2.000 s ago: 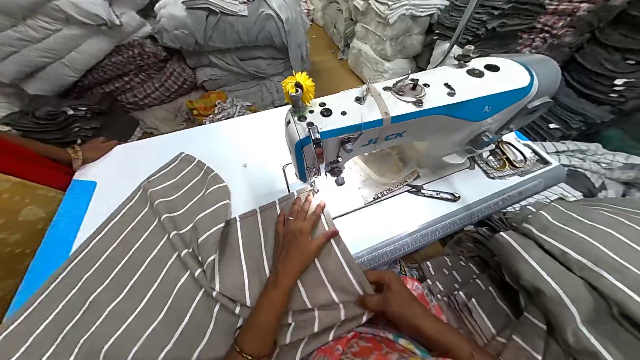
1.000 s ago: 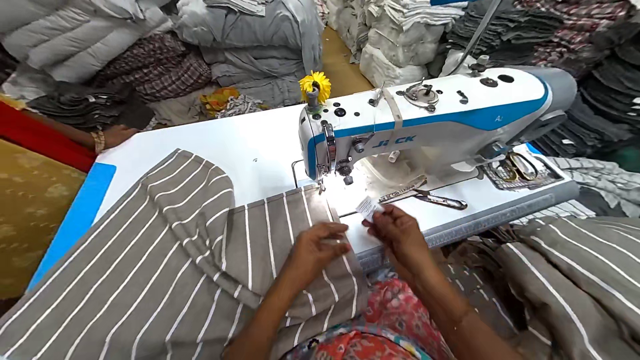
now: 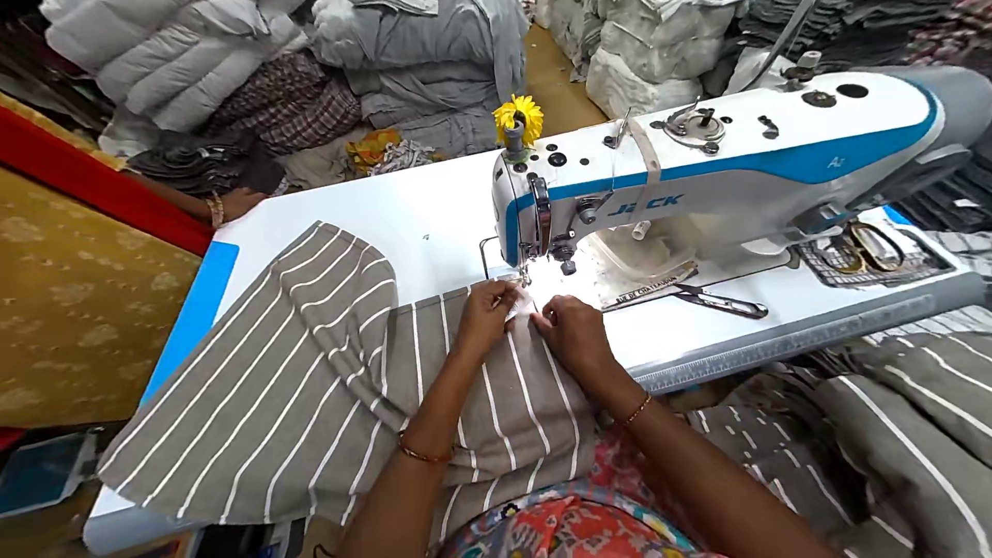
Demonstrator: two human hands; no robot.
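Note:
A grey fabric piece with white stripes (image 3: 310, 349) lies over the table, its upper edge reaching the needle area of the sewing machine (image 3: 721, 170). Just below the presser foot (image 3: 525, 275), a small white label (image 3: 521, 304) rests on the fabric edge. My left hand (image 3: 487, 318) pinches the label's left side between thumb and fingers. Close to its right, my right hand (image 3: 572, 329) has its fingers bent at the fabric edge beside the label; whether they grip anything is hidden.
Thread snips (image 3: 721, 302) and a printed tape (image 3: 657, 285) lie right of the needle. Scissors (image 3: 872, 248) sit in a wire tray (image 3: 930, 267). Another person's hand (image 3: 240, 205) touches the table's far left corner. Striped cloth (image 3: 914, 403) is heaped at right; garment bundles (image 3: 434, 70) stand behind.
The label, held up in my right hand right of the fabric a second ago, is now at the fabric edge by the needle. Both hands have moved close together there.

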